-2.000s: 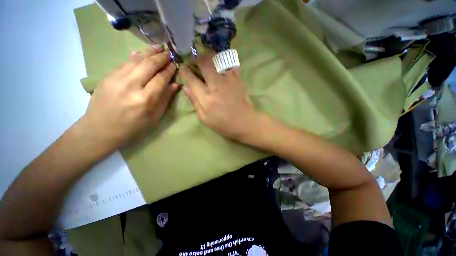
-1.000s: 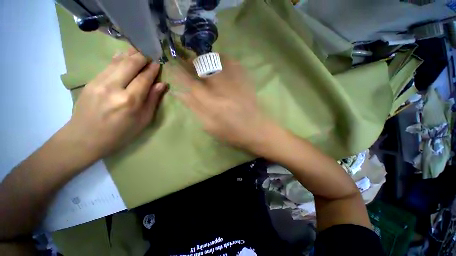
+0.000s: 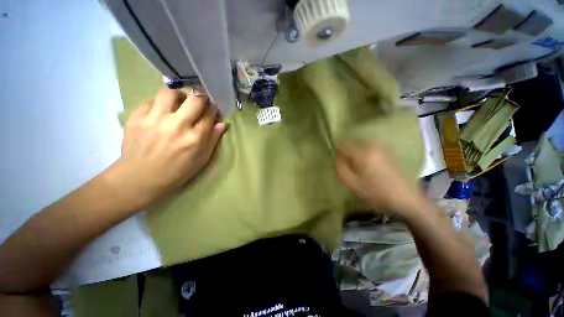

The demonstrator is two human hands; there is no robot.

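Note:
A large olive-green garment panel lies on the white table under the sewing machine head. My left hand lies on the panel just left of the needle area, fingers bent; its fingertips are partly behind the machine head. My right hand is blurred and grips the right part of the panel, which is bunched up there. The ribbed white knob sits on a black fitting right of the needle area. The needle point on the cloth is hidden.
A yellow-orange supply box with green strips stands at the right. Cloth scraps are heaped below right. Green cloth hangs at the lower left. A larger white knob is on the machine arm.
My right hand has moved right, away from the needle area, and has gathered the panel's right part inward. The supply box now shows. The camera view has shifted; my left hand stays beside the needle area.

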